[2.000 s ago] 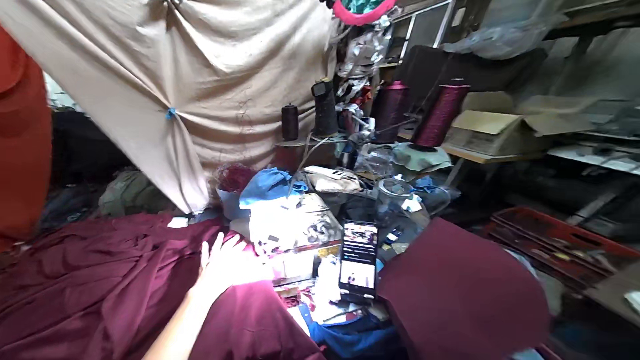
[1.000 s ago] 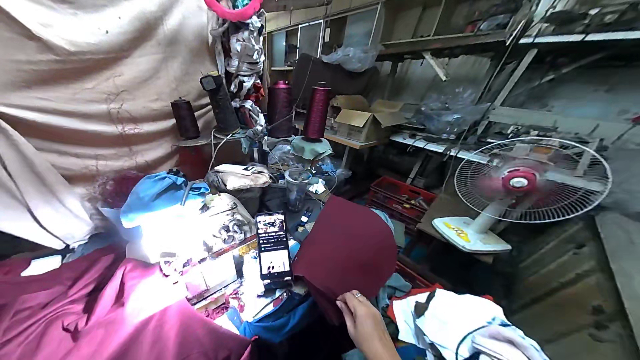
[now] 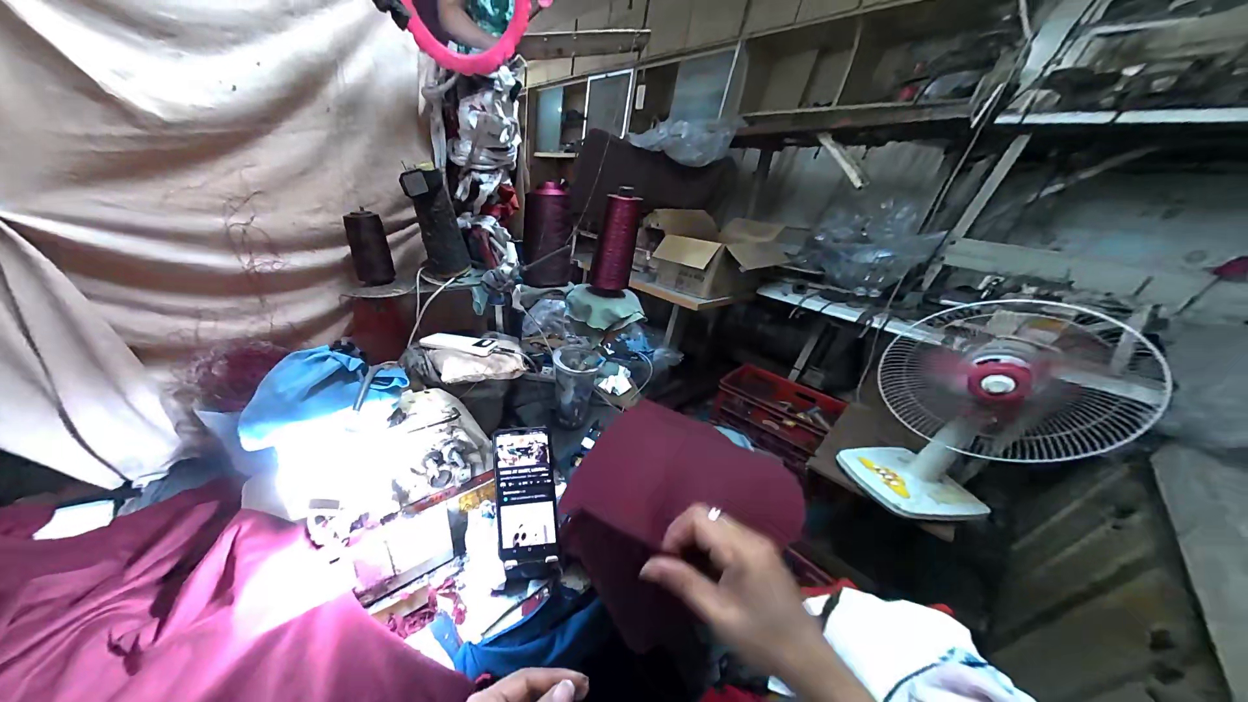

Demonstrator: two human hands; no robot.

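My right hand [image 3: 726,585] is over the lower part of a maroon fabric piece [image 3: 682,468], its thumb and curled index finger apart with nothing plain between them. Only the fingers of my left hand [image 3: 534,685] show at the bottom edge, so its hold cannot be made out. A large maroon cloth [image 3: 195,604] spreads across the lower left, partly under a bright light. Between the two fabrics a lit smartphone [image 3: 526,497] stands upright on the cluttered sewing table. Blue cloth [image 3: 536,634] lies below the phone.
Thread cones [image 3: 616,244] and a plastic cup [image 3: 576,385] stand behind. To the right are a red crate [image 3: 780,400], a running fan [image 3: 996,382] and white cloth [image 3: 897,643]. A cardboard box [image 3: 697,265] sits farther back. A person's arm [image 3: 466,24] shows at the top.
The view has turned right since the oldest frame, where my left hand lay on the large maroon cloth. My right hand has moved from the fabric piece's lower edge to over its surface.
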